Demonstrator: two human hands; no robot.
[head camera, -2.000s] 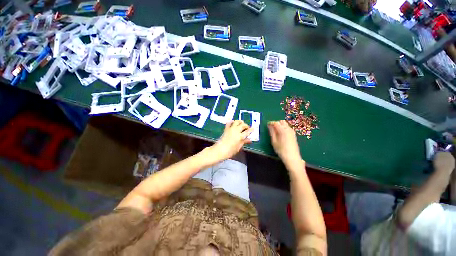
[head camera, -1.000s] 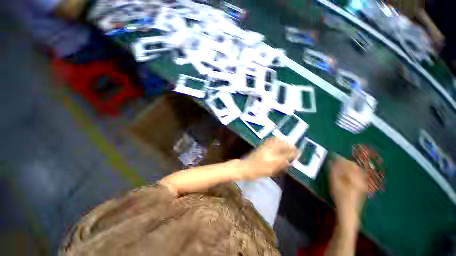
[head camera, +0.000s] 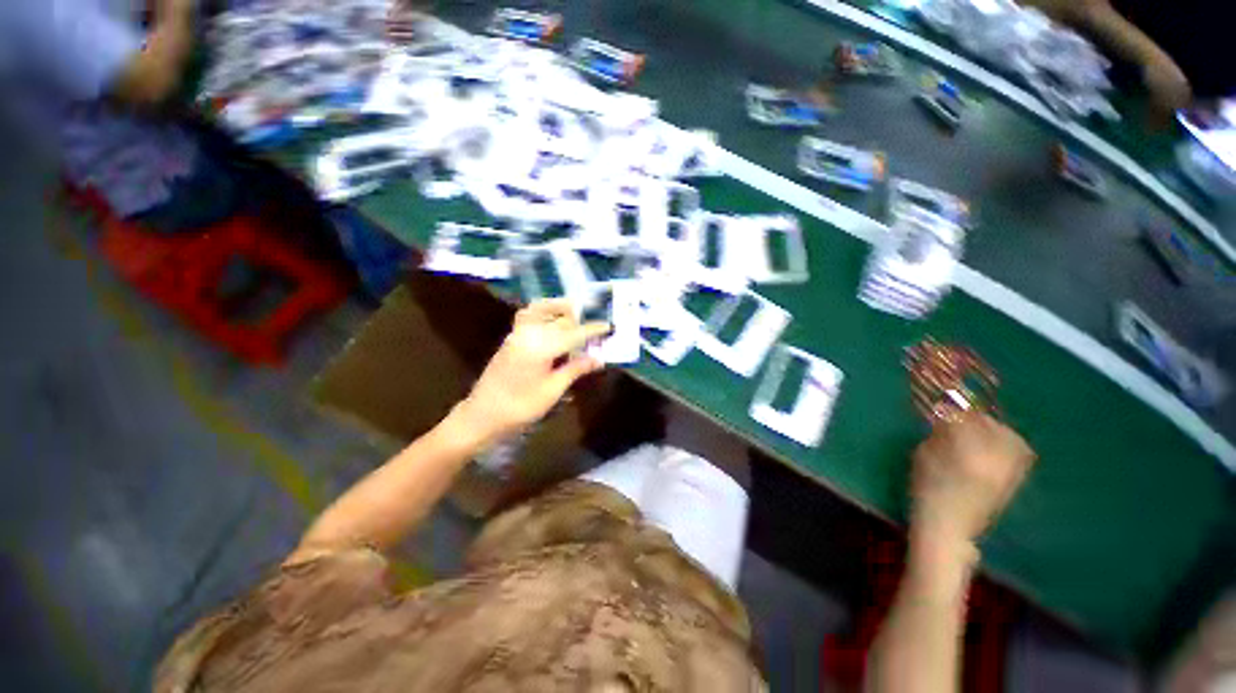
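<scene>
My left hand (head camera: 542, 359) is at the near edge of the heap of white plastic frames (head camera: 488, 122). Its thumb and fingertips close on the left edge of one white frame (head camera: 624, 332); the picture is blurred there. A separate white frame (head camera: 797, 394) lies flat between my hands, near the bench edge. My right hand (head camera: 968, 471) is at the near side of the small pile of copper-coloured parts (head camera: 949, 372), fingertips pointing down into it. A small pale spot shows at the fingertips, and whether they hold a part is hidden. A stack of white frames (head camera: 915, 251) stands behind the pile.
Units with coloured parts (head camera: 840, 163) lie on the dark belt behind the pale strip (head camera: 800, 196). A cardboard box (head camera: 407, 379) is under the bench edge, with a red stool (head camera: 217, 278) to its left. Other people's arms show at top left and top right.
The view has turned and shifted. My left hand has left the separate frame and moved left to the heap. My right hand has moved right, away from that frame, onto the copper-coloured pile.
</scene>
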